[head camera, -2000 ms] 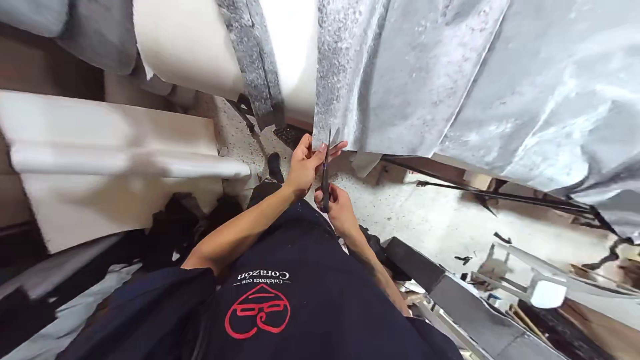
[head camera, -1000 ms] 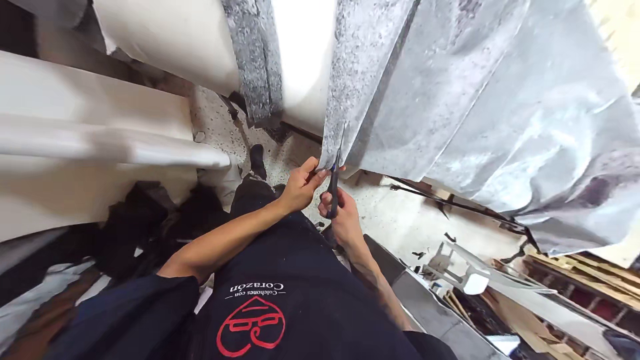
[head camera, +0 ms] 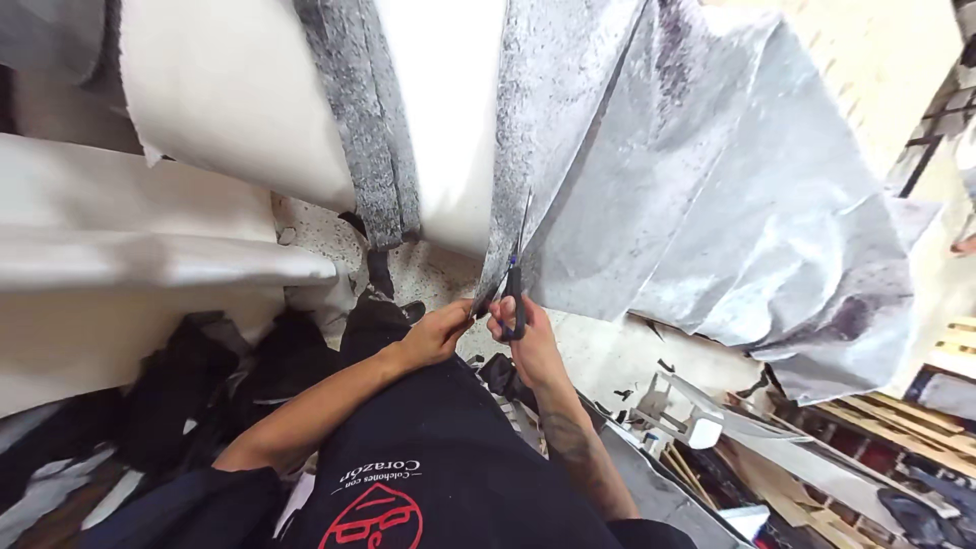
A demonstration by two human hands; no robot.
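My right hand [head camera: 524, 328] grips the black handles of a pair of scissors [head camera: 515, 286], whose blades point away from me into a grey speckled fabric sheet [head camera: 557, 84]. Just left of the handles, my left hand [head camera: 442, 329] pinches the lower end of the narrow fabric strip on the left side of the cut. To the right of the blades hangs the wide, wrinkled grey part [head camera: 709, 206] of the sheet. Whether the blades are parted is hard to tell.
Another grey speckled strip [head camera: 374, 145] hangs over white material [head camera: 236, 91]. A white roll [head camera: 168, 259] lies at the left above dark cloths [head camera: 183, 366]. Wooden slats [head camera: 892, 427] and a white plastic-looking object [head camera: 701, 431] are at the lower right, above a speckled floor [head camera: 610, 351].
The scissors have moved further up into the fabric, and the slit beside the strip is longer. Both hands stay on the scissors and the strip. The view has shifted somewhat.
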